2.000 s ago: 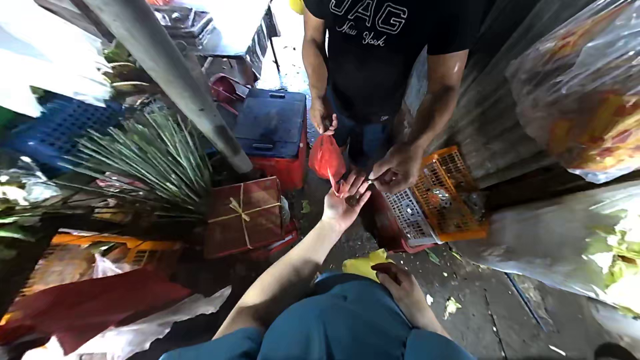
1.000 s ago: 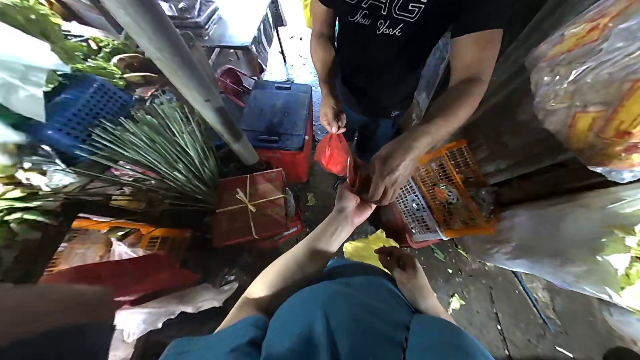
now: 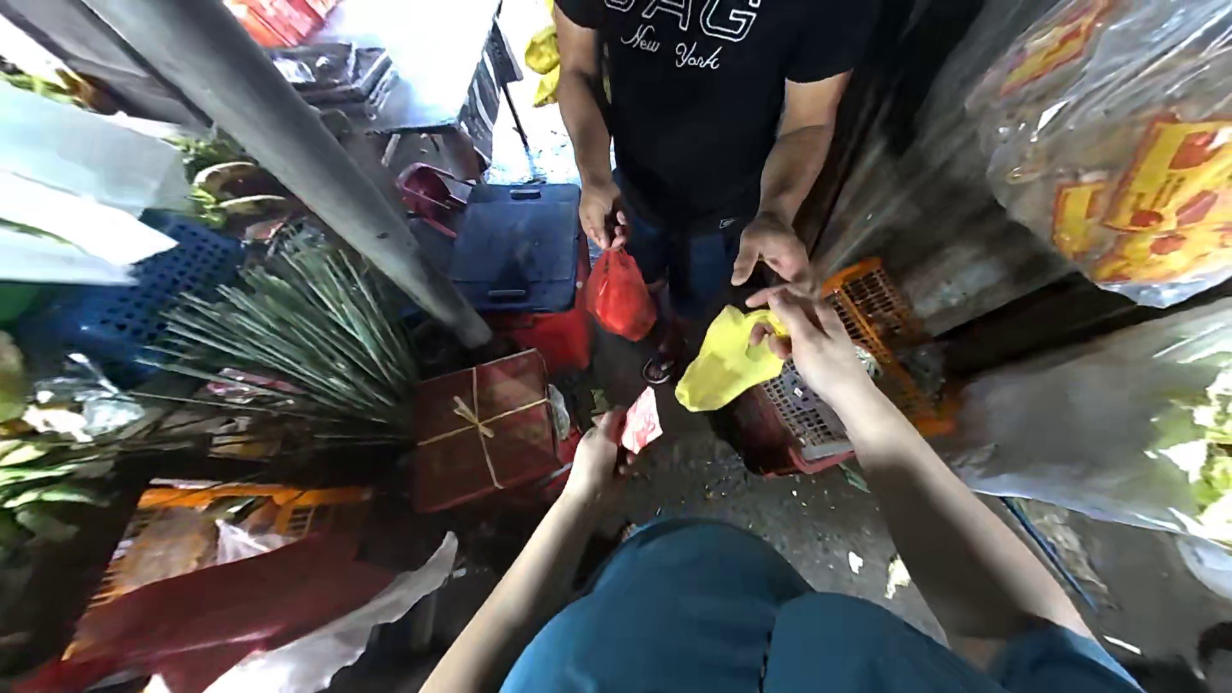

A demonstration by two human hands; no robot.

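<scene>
My left hand (image 3: 599, 452), low at the centre, grips a folded reddish banknote (image 3: 641, 421) that sticks out past its fingers. My right hand (image 3: 813, 337) is raised on the right, its fingers closed on the top of a yellow plastic bag (image 3: 727, 361) that hangs down to the left. Facing me stands a person in a black T-shirt (image 3: 717, 106). One of that person's hands holds a knotted red plastic bag (image 3: 622, 294) with something bulky inside. The person's other hand (image 3: 773, 252) is close to my right fingertips, with nothing visible in it.
A red box tied with string (image 3: 486, 433) and a blue-lidded container (image 3: 517, 247) stand left of centre, near a slanting metal pole (image 3: 318, 173). Long green stalks (image 3: 298, 332) lie farther left. Orange and grey plastic crates (image 3: 804, 414) are at right, below a large clear bag of packets (image 3: 1145, 183).
My left hand has drawn back from the person's hand and now shows the banknote. My right hand has risen from beside my lap with the yellow bag, toward the person's hand.
</scene>
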